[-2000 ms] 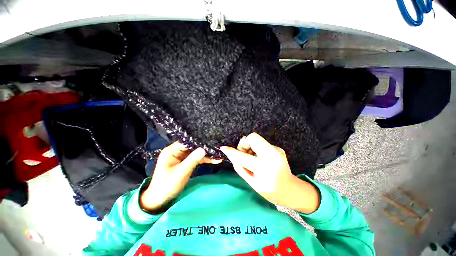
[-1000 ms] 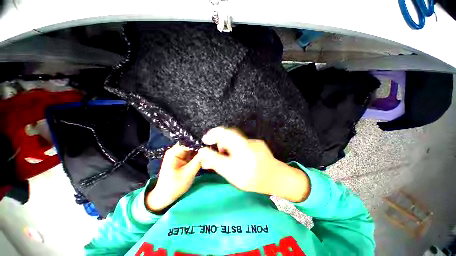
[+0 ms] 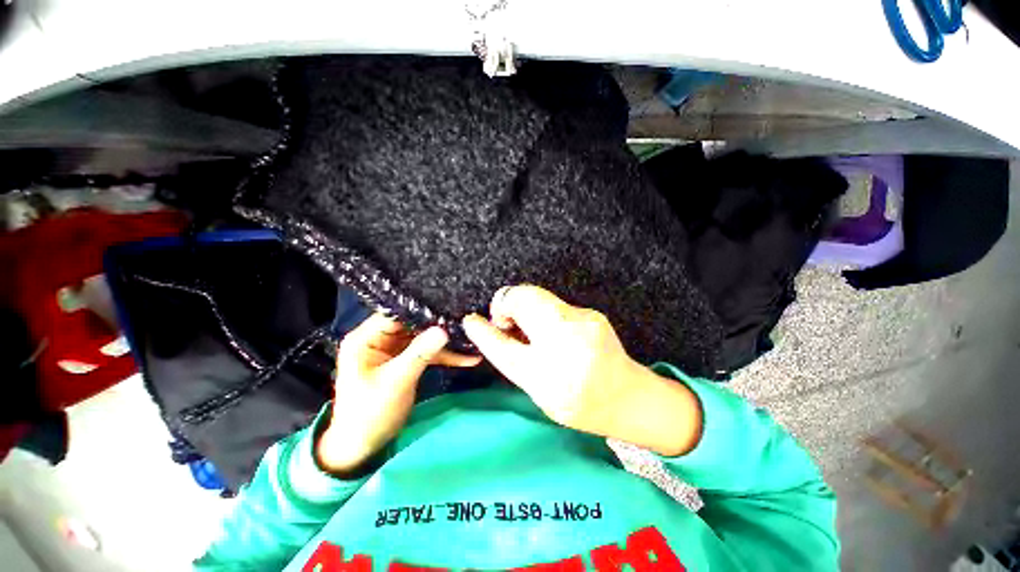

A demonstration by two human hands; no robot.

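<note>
The dark textured garment (image 3: pixel 436 179) fills the lap and reaches up to the table edge. The flecked braid trim (image 3: pixel 347 266) runs along its left and lower edge. My left hand (image 3: pixel 383 385) pinches the trimmed edge between thumb and fingers. My right hand (image 3: pixel 559 360) is just to the right, its thumb and index finger pinched at the same edge, close to the left fingertips. No needle or thread can be made out; what the right fingertips hold, apart from the edge, is hidden.
The white table (image 3: pixel 280 28) curves across the top, with blue scissor handles (image 3: pixel 924 28) and a white knotted tie (image 3: pixel 496 54). Trimmed black pieces (image 3: pixel 224 335) lie in a blue-edged container at left, beside a red item (image 3: pixel 56 268). A black cloth pile (image 3: pixel 749 240) and purple stool or basket (image 3: pixel 884 240) are at right.
My right hand moved left to my left fingertips, then back slightly right. My left hand has shifted slightly left. The garment and trim are still held.
</note>
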